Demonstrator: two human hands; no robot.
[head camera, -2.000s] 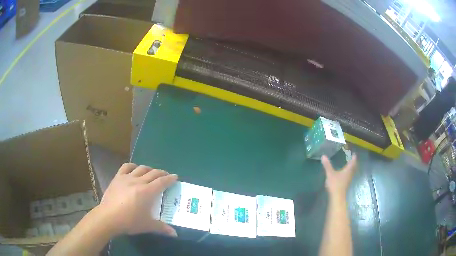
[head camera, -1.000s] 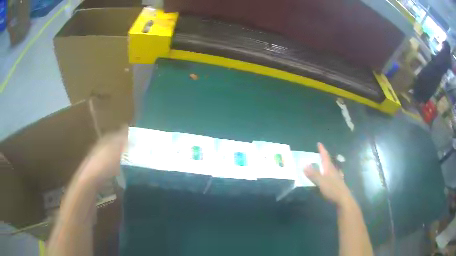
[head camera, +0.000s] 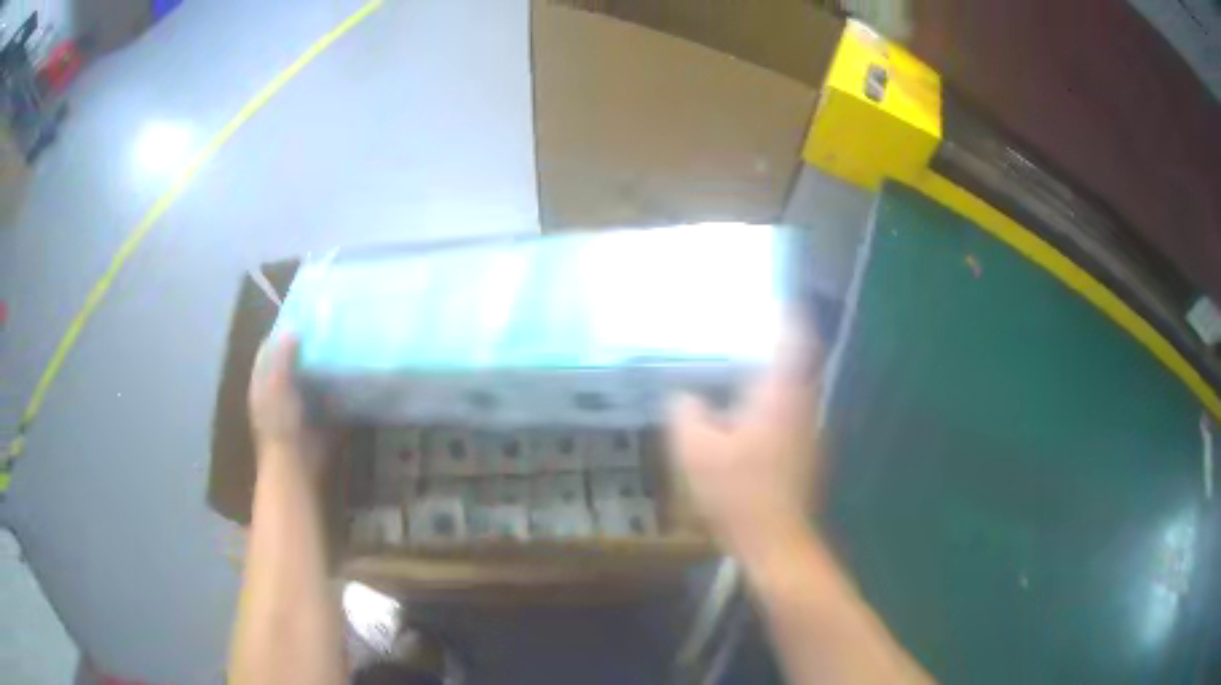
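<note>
A row of product boxes is held in the air between my two hands, teal and glare-white on top, blurred. My left hand presses its left end. My right hand grips its right end. Under and in front of the row, the open shipping carton shows rows of white box ends inside. The held row hides the carton's far part.
The spare carton stands beyond the shipping carton. The green packing table is at the right, with the conveyor's yellow end block at its far corner. A product box shows at the right edge. Grey floor with yellow tape lies left.
The view has swung left to the shipping carton. The row of boxes has left the table and is now up between both hands over the carton, teal side up.
</note>
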